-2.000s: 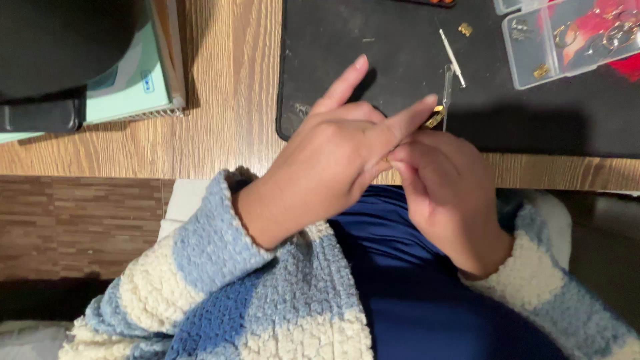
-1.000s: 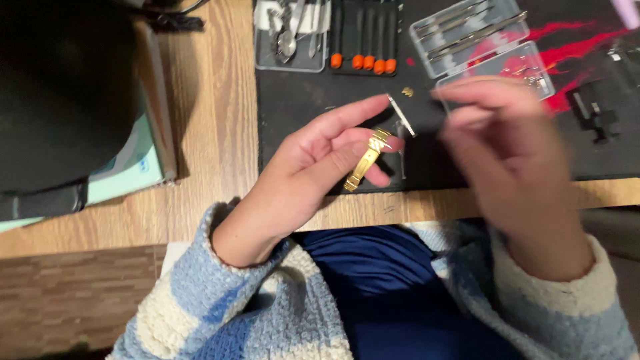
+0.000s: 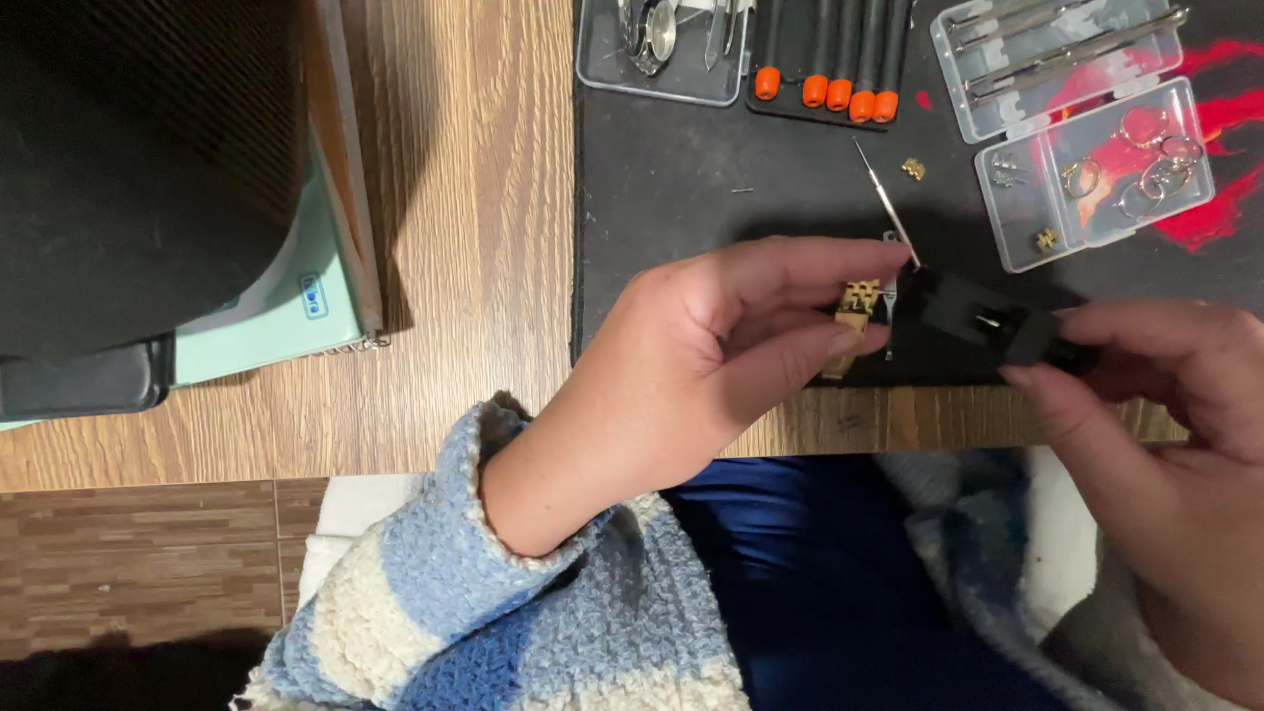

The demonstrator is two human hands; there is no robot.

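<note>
My left hand holds a gold metal watch bracelet between thumb and fingers, over the near edge of the black mat. My right hand grips a black tool, probably a watch-link pin remover, by its right end; its left part reaches close to my left fingertips. A thin metal pointed tool lies on the mat just beyond my left index finger. Another slim metal piece is partly hidden beside the bracelet. A small gold link and a tiny pin rest farther back.
Behind are a clear tray with a watch, orange-tipped screwdrivers in a black holder, and an open clear case with rings and gold links. At left, a large black object covers part of a mint-green notebook on the wooden table.
My right hand was empty-looking and blurred over the mat a second ago; it now holds the black tool near the bracelet. My left hand still holds the bracelet.
</note>
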